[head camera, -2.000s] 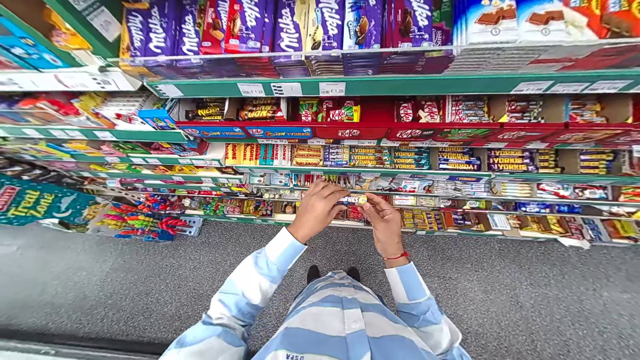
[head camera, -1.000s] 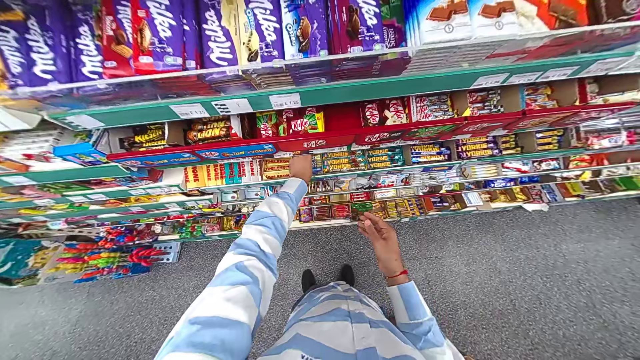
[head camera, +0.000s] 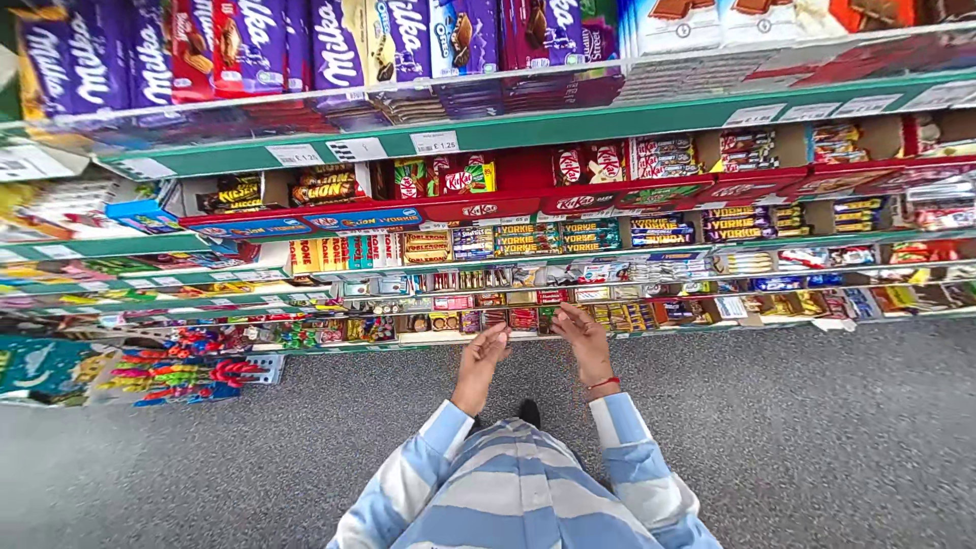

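Note:
My left hand [head camera: 480,362] and my right hand [head camera: 585,343], with a red band at its wrist, are held apart in front of the lower shelves. The fingers of both are loosely bent and apart, and I see nothing in either hand. Beyond the fingertips lie small red packets [head camera: 523,319] in the lowest row. Higher up are Yorkie bars [head camera: 517,239], Toblerone boxes [head camera: 425,248] and KitKat multipacks [head camera: 459,179] in a red display tray [head camera: 480,209].
Milka chocolate bars [head camera: 335,46] stand on the top shelf behind a clear lip, above a green shelf edge [head camera: 518,131] with price labels. At the left hang colourful toys or sweets [head camera: 183,374] near the grey speckled floor [head camera: 801,412].
Two seconds ago both hands held a small wrapped item; it no longer shows. One second ago my left hand reached to the shelf below the KitKats; it is now drawn back beside my right hand.

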